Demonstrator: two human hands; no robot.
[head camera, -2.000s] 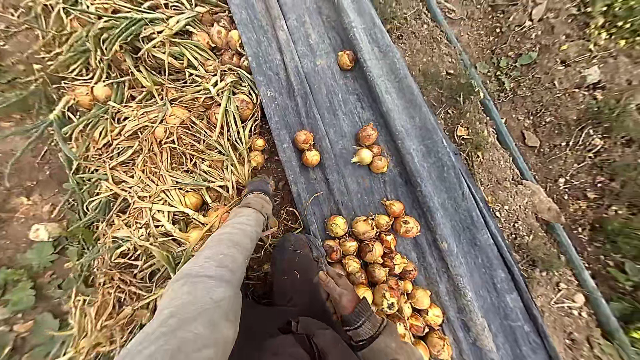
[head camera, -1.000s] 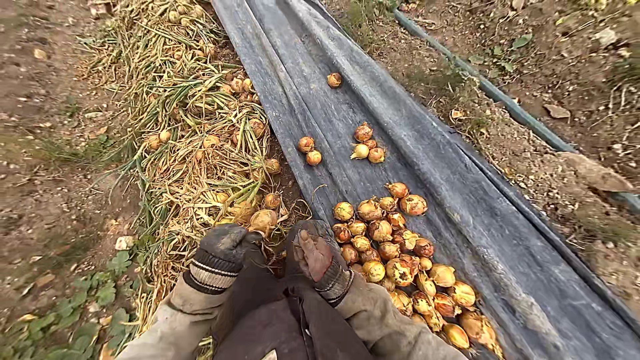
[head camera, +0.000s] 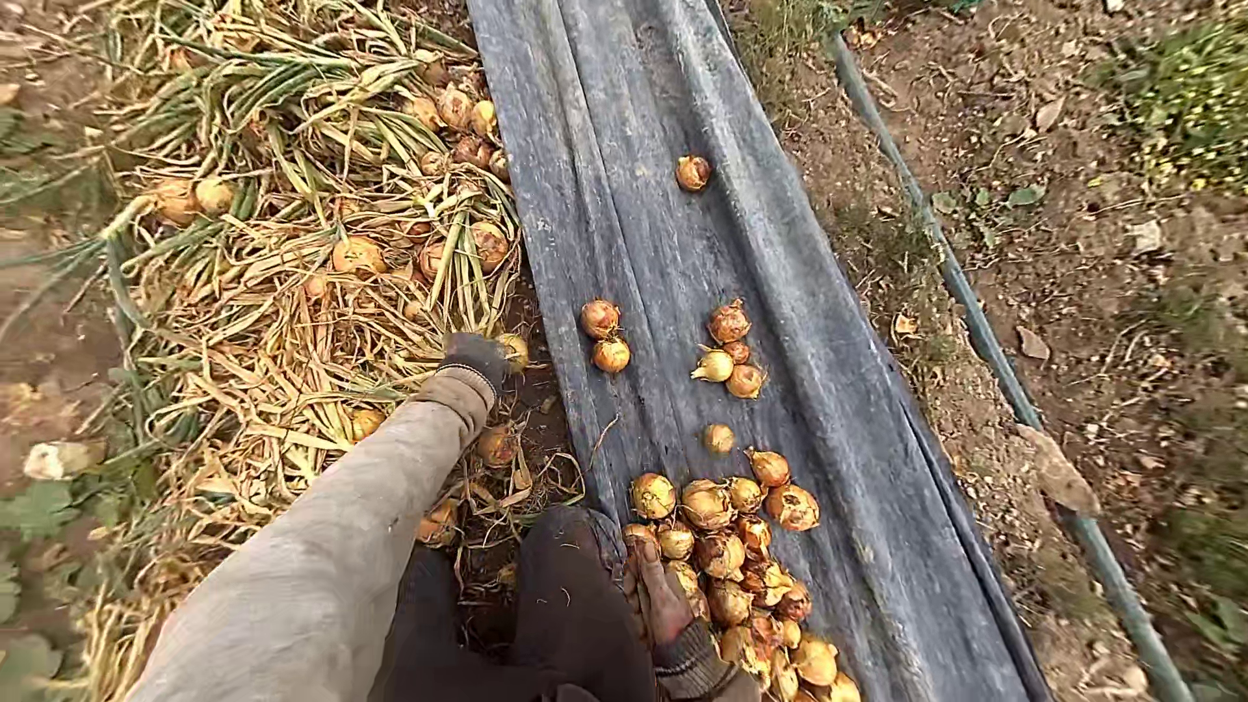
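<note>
My left hand (head camera: 476, 356), in a dark glove, reaches out at the edge of the dried onion tops (head camera: 322, 322). Its fingers are at a yellow onion (head camera: 513, 352); whether they grip it cannot be told. My right hand (head camera: 663, 592) rests beside my knee against the left side of a pile of onions (head camera: 721, 556) on the grey ground sheet (head camera: 663, 253); its palm side and any hold are partly hidden. Above the pile lie a small onion (head camera: 719, 438), a pair of onions (head camera: 611, 355), a small cluster (head camera: 745, 381) and one single onion (head camera: 692, 173).
More onions (head camera: 358, 255) lie among the tops on the left. Bare soil (head camera: 1063, 283) with weeds borders the sheet on the right, where a grey-green hose (head camera: 975, 322) runs lengthwise, with a stone (head camera: 1058, 473) on it. My knees are at the bottom.
My left hand has moved forward from near my knees to the edge of the tops. My right hand has moved from my knee to the pile. A small onion now lies just above the pile.
</note>
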